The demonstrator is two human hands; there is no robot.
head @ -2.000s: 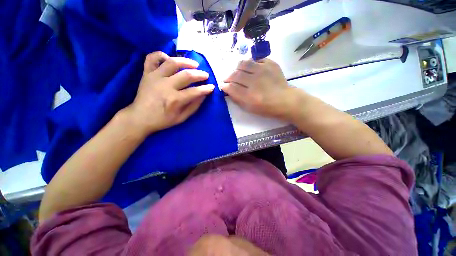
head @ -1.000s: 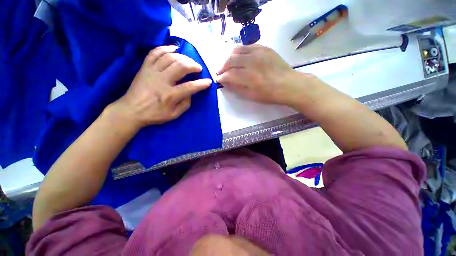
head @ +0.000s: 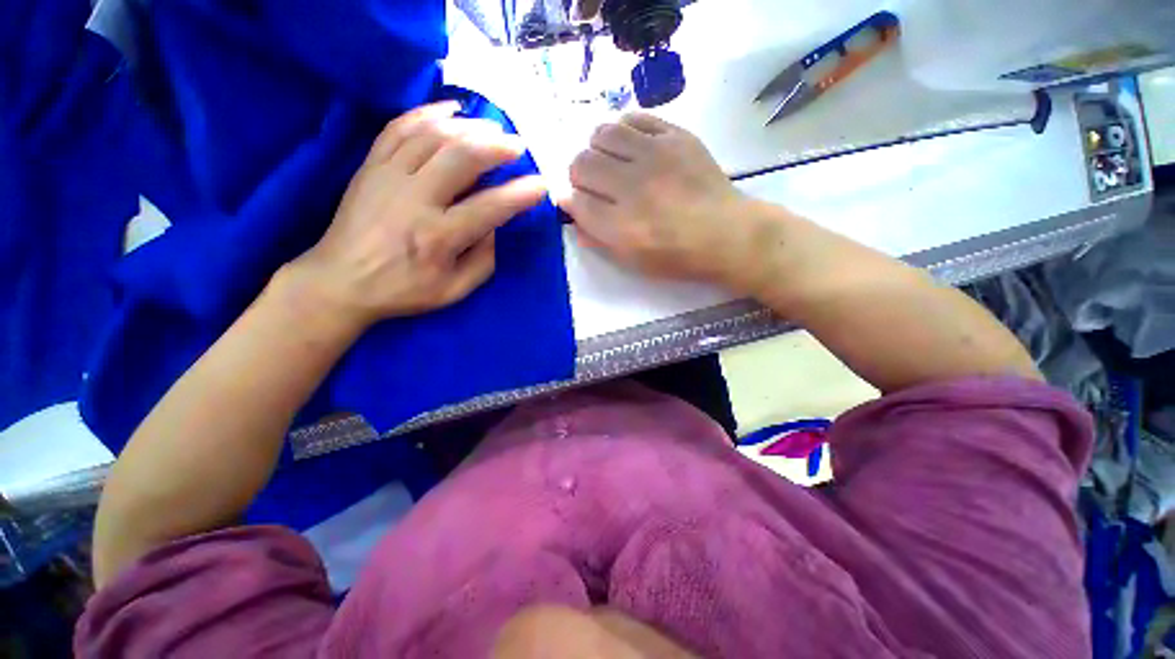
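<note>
A large royal-blue panel (head: 490,328) lies on the white machine bed and runs left in folds. My left hand (head: 419,219) rests on it, palm down with fingers partly spread, fingertips near its right edge. My right hand (head: 657,200) lies on the bed just right of that edge, fingers close together and curled; its fingertips are near the left index finger. Whether they pinch the edge is hidden. The presser foot and needle area (head: 586,58) is above the hands, blurred by glare, beside a dark blue round piece (head: 657,77).
Open thread snips (head: 831,64) with orange and dark blue handles lie on the bed at upper right. A small tray (head: 1109,157) with metal bits is at the right end. The ruler-marked table edge (head: 670,339) runs in front. Grey fabric (head: 1044,309) hangs at right.
Compared with two seconds ago, the blue panel's lower right corner lies farther left and its front edge uncovers more ruler edge. The whole view has shifted slightly. Both hands stay near the panel's right edge.
</note>
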